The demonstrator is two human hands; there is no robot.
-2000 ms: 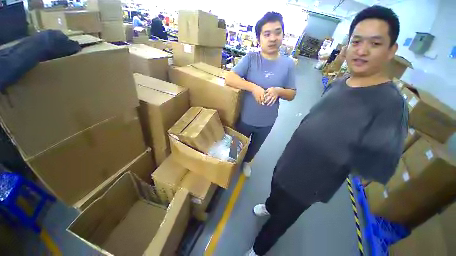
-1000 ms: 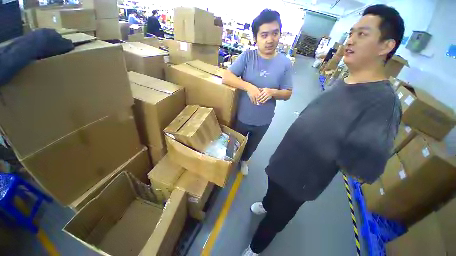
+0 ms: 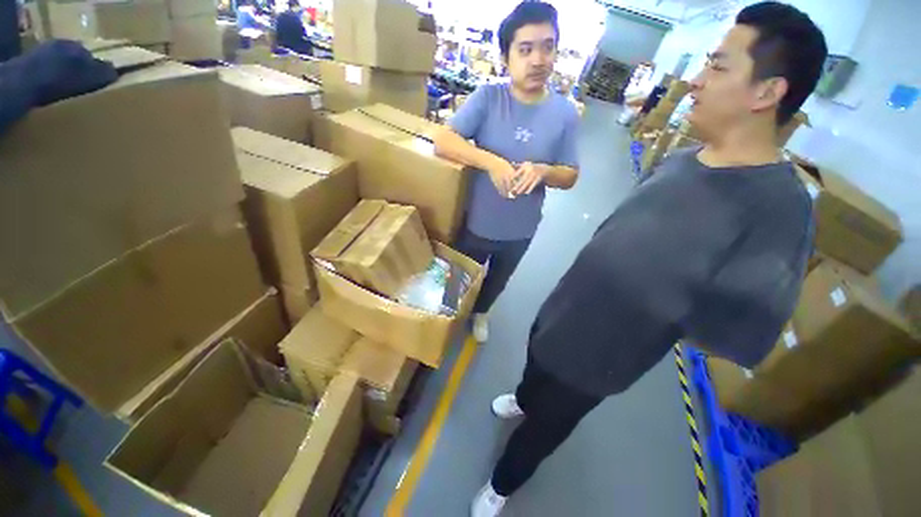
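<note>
Neither of my hands can be made out. An open, empty cardboard carton stands low in front of me. Behind it rises a large closed carton. A dark piece of cloth lies over that carton's top at the left edge; I cannot tell whether it is a sleeve or a loose garment. To the right, an open carton holds a smaller, tilted carton and clear plastic packaging. It rests on lower closed cartons.
A person in a grey-blue shirt leans on a carton. A person in a dark shirt stands nearer, at the right. Cartons stand on a blue pallet. A blue stool is at the left edge. A yellow line crosses the floor.
The view has shifted slightly, so the cartons sit further left and a little higher. The nearer person has turned their head towards the other person. No carton has visibly moved.
</note>
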